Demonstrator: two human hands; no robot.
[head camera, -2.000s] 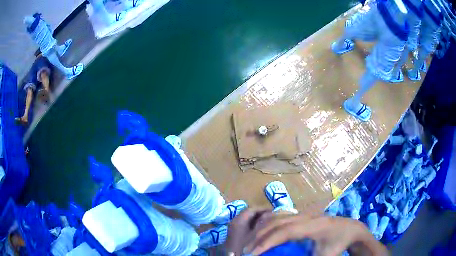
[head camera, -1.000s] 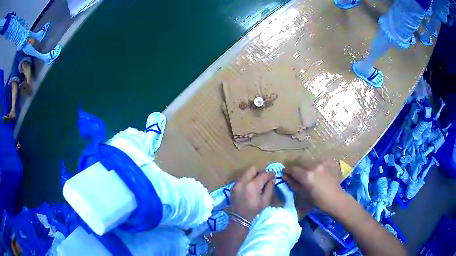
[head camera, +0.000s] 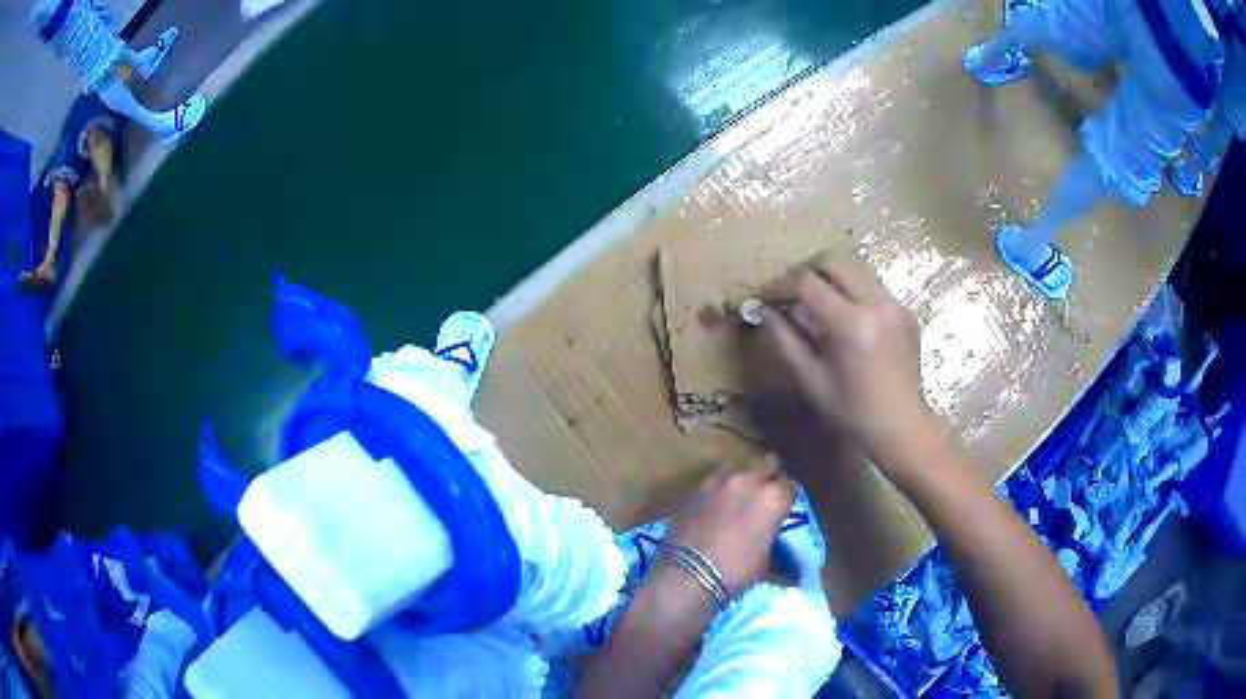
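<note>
A figurine lower body (head camera: 765, 635) with white ruffled shorts lies at the bottom centre, its foot end pointing up. My left hand (head camera: 738, 526), with bracelets at the wrist, is closed around its foot end and hides most of the foot. My right hand (head camera: 854, 348) is over the cardboard scrap (head camera: 704, 369), fingertips bent together beside the small white spot (head camera: 752, 313). Brown stain shows around the spot. Whether the right fingertips hold a thin stick is too small to tell. The right hand hides the scrap's right part.
Half-figures with dark-blue sashes (head camera: 444, 471) stand close at the left. More stand at the upper right (head camera: 1141, 123). The green belt (head camera: 451, 178) runs behind the ledge. A bin of heaped half-figures (head camera: 1107, 451) is at the right. Other figures lie beyond the belt.
My right hand has left the sandal and moved up to the white spot. My left hand has stayed at the foot, now covering it more. Earlier, the hands were lower and overlapping.
</note>
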